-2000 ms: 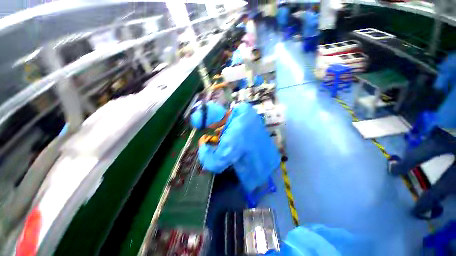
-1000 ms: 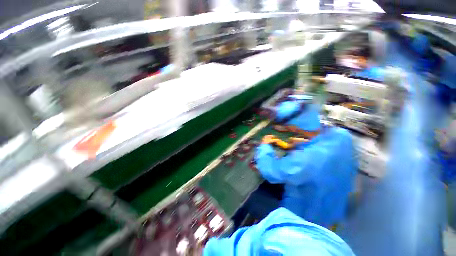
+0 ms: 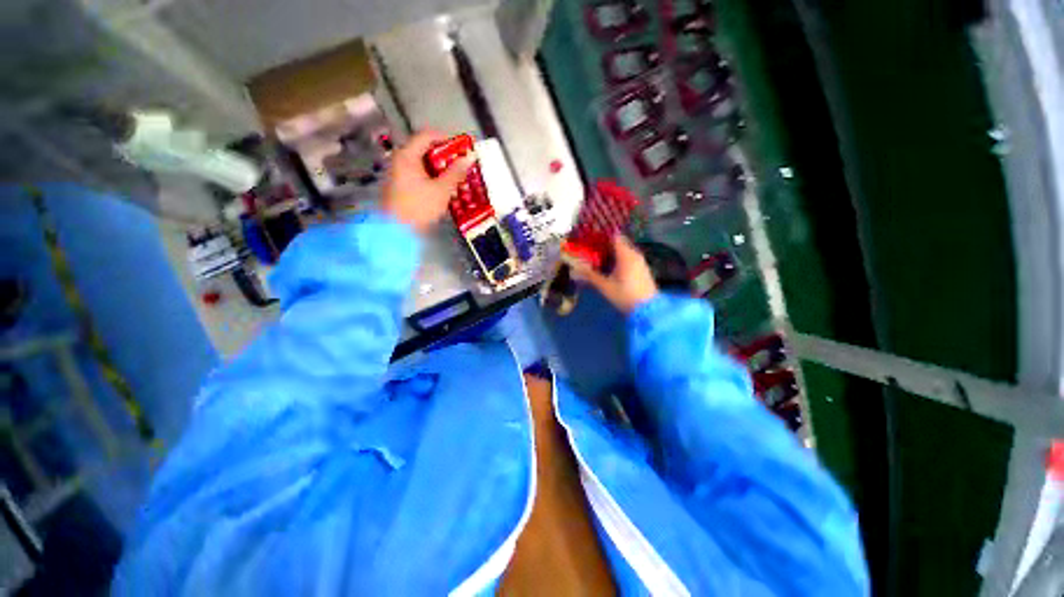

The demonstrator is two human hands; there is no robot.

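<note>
A phone (image 3: 495,252) with a dark screen and a red keypad housing (image 3: 471,201) joined to it lies in the fixture on the pale machine bed. My left hand (image 3: 417,183) is at its far end, fingers closed around a small red part (image 3: 449,153). My right hand (image 3: 622,280) holds a red dotted housing (image 3: 607,215) just right of the machine's corner. Small blue pieces (image 3: 519,233) sit beside the phone. Fine detail is blurred.
The small control panel (image 3: 441,314) is on the machine's front edge. Rows of red-edged phones (image 3: 636,107) lie on the green bench at right, near a pale rail (image 3: 764,268). An open cardboard box (image 3: 313,84) is at the back left.
The view has swung from the aisle and another worker in blue down to the machine and my own arms. Both my hands are now in view, each with a red part.
</note>
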